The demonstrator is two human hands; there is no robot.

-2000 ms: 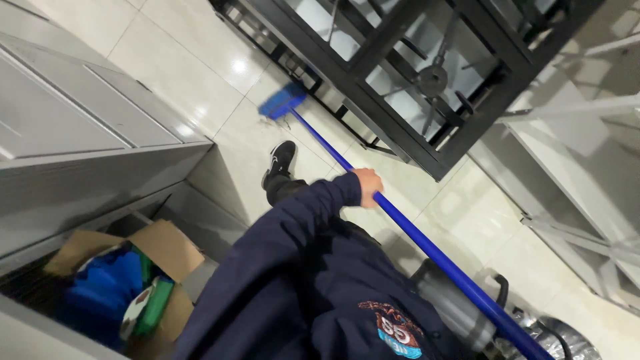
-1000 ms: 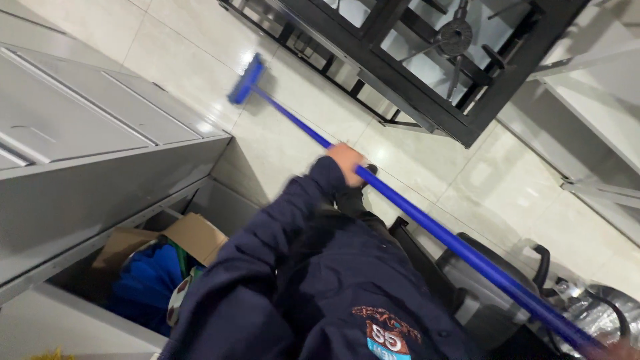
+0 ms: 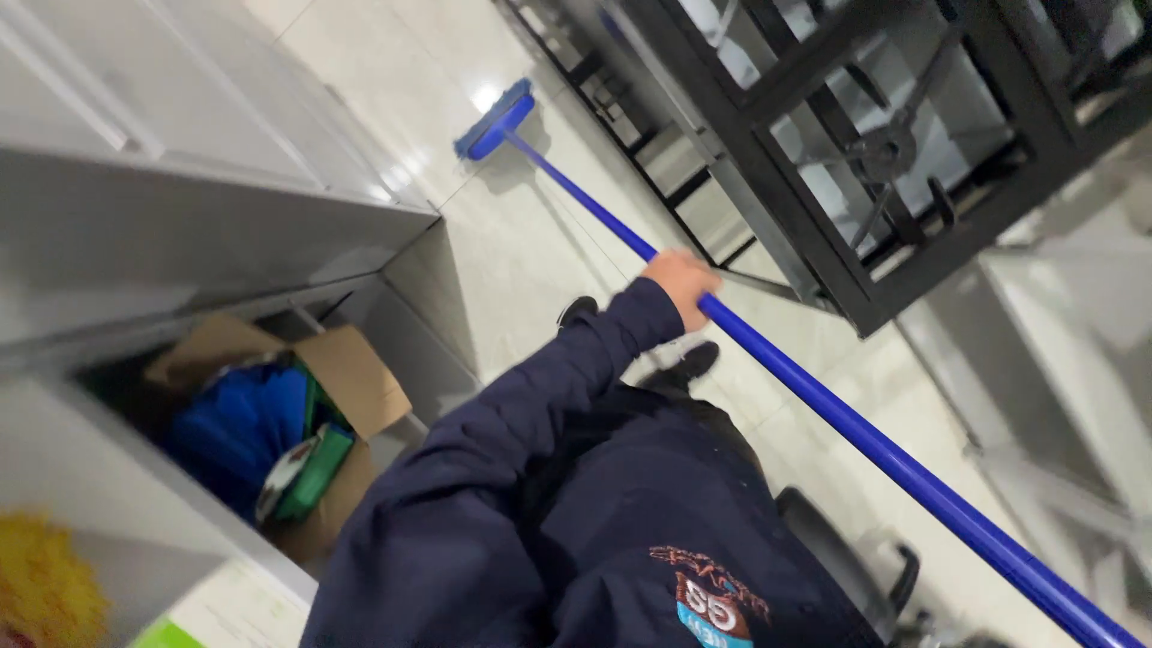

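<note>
My left hand [image 3: 681, 288], below a dark navy sleeve, is closed around the blue handle [image 3: 837, 414] of a floor broom. The handle runs from the lower right corner up to the blue broom head [image 3: 497, 121], whose bristles rest on the glossy tiled floor [image 3: 576, 216]. The handle passes close to the black metal frame on the right. My right hand is out of view; the upper end of the handle leaves the picture at the lower right.
A black metal frame with burner grates [image 3: 886, 148] stands upper right. Grey cabinets [image 3: 198, 225] line the left. An open cardboard box [image 3: 355, 382] holds blue and green items. A yellow fluffy thing [image 3: 45, 580] lies lower left. A black chair part [image 3: 837, 549] and white shelving [image 3: 1035, 378] are at right.
The broom head has shifted across the floor and its angle has changed. My left hand stays on the handle. A blurred hand at the lower right a second ago is out of view.
</note>
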